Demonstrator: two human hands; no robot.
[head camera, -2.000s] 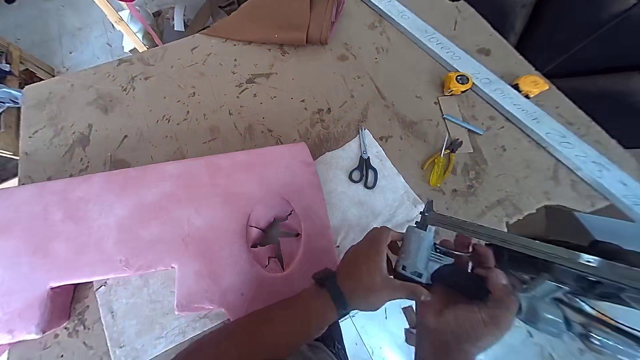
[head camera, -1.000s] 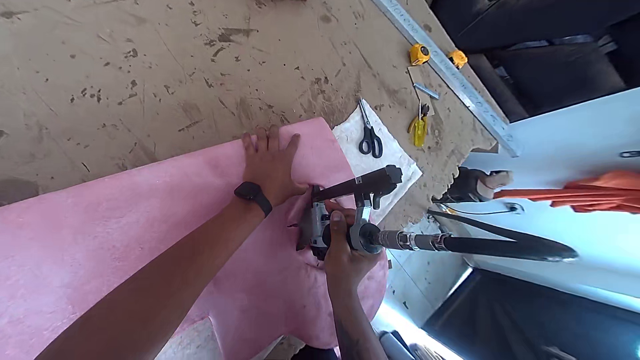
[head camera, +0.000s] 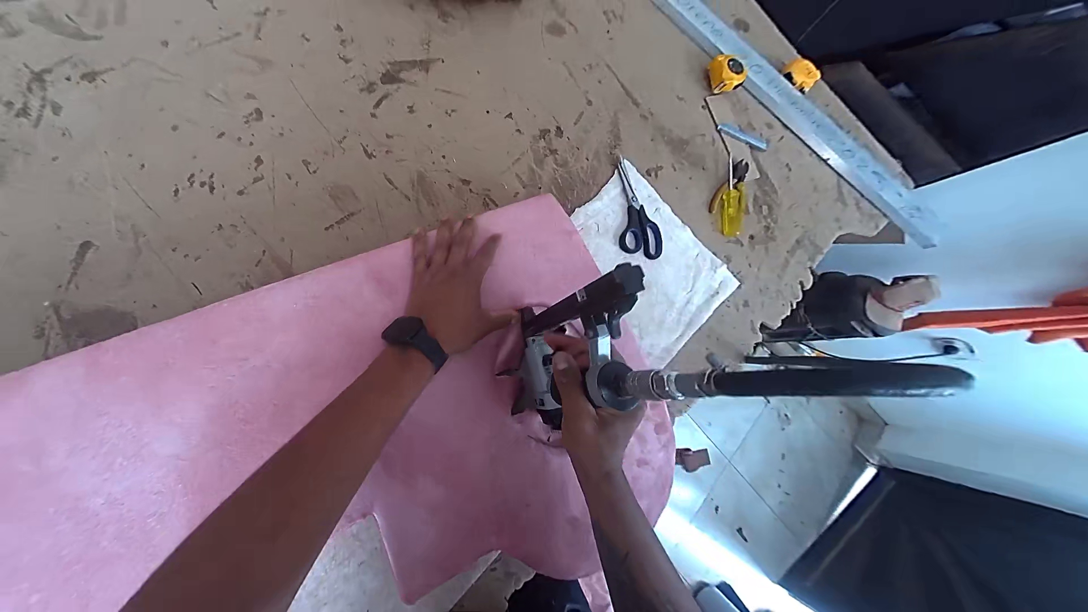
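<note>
A pink upholstery-covered panel lies on the worktable. My left hand, with a black watch at the wrist, rests on it palm down with fingers spread, the thumb beside the hole's edge. My right hand grips a pneumatic stapler, its nose set down in the cut hole of the panel and its black magazine pointing up and right. A black air hose runs from its handle to the right. The staple tip is hidden in the hole.
Scissors lie on white batting beyond the panel. Farther right are yellow-handled pliers, two tape measures and a long metal straightedge. Another black power tool stands by the table's ragged edge.
Two seconds ago both hands held the stapler right of the panel. The stapler has since moved left into the hole, and my left hand has let go and lies on the panel.
</note>
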